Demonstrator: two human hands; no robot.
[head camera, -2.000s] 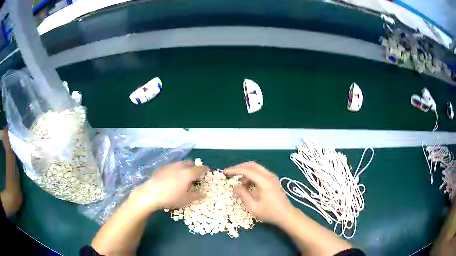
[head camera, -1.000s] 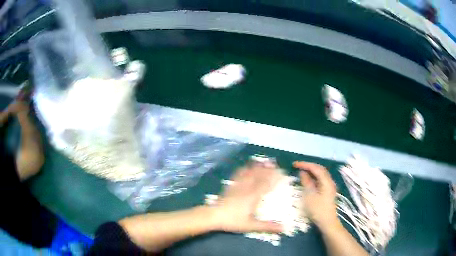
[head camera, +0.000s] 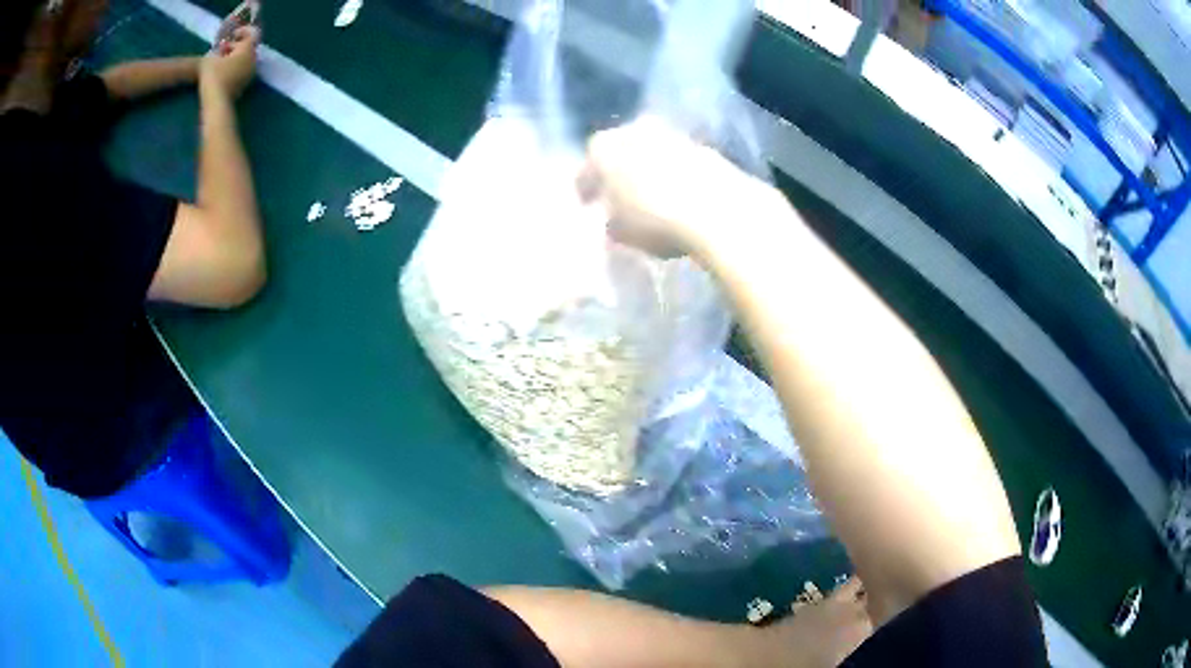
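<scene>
A large clear plastic bag (head camera: 523, 365), bulging with small cream parts, stands in the middle of the view. My right hand (head camera: 647, 189) is at the upper part of the bag, its fingers curled on the film; glare washes out detail there. My left hand (head camera: 836, 632) is low in the view, mostly hidden behind my right forearm, so its fingers do not show. A few loose cream parts (head camera: 762, 609) lie beside it on the green worktop.
A person (head camera: 92, 287) in dark clothing sits at the left above a blue stool (head camera: 203, 516). Small white parts (head camera: 372, 205) lie on the worktop (head camera: 314, 379) between us. White car shells (head camera: 1045, 527) lie on the belt at right.
The view has swung left, bringing the bag to the middle. My right hand has moved from the heap to the bag. Most of the heap and the cord bundle are out of view.
</scene>
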